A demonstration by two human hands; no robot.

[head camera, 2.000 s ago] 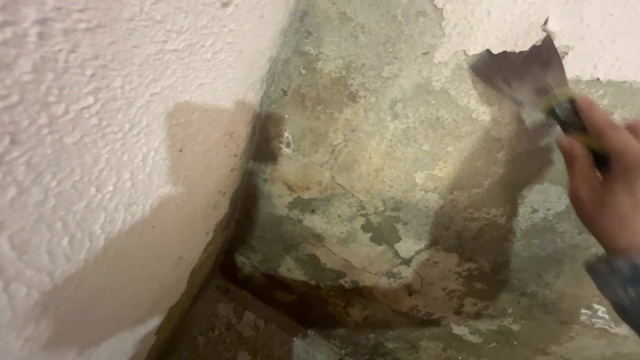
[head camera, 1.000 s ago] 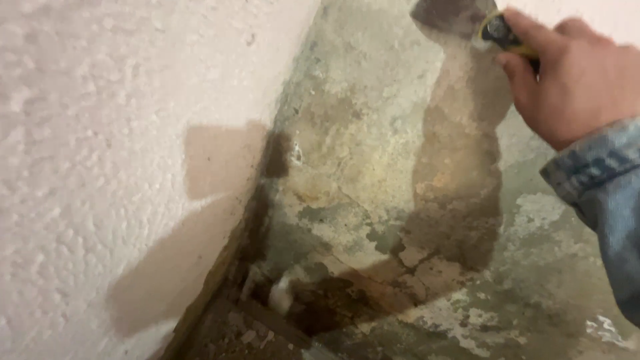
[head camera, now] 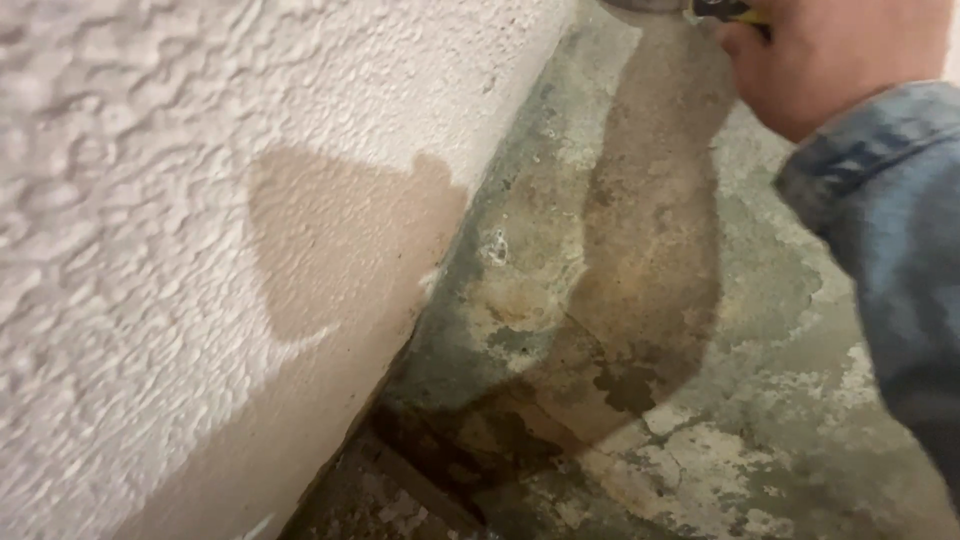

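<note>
At the upper right, my right hand (head camera: 832, 60) is closed around the black and yellow handle of a scraper (head camera: 731, 10). Only the lower edge of its dark blade shows, against the top edge of the view. Behind it stands a wall (head camera: 525, 187) stripped of its coating, with patchy grey-green and cream areas, cracks and flaked spots. A denim sleeve covers my right forearm. The arm's shadow falls down the bare wall. My left hand is out of view.
A textured whitish wall (head camera: 187, 225) fills the left side and meets the stripped wall in a slanting corner. Shadows lie on it. At the bottom, a dark ledge or floor edge (head camera: 405, 487) holds scattered flakes.
My right hand and the scraper have moved left from the ragged edge of the pale coating at the upper right. More of the denim sleeve is in view now.
</note>
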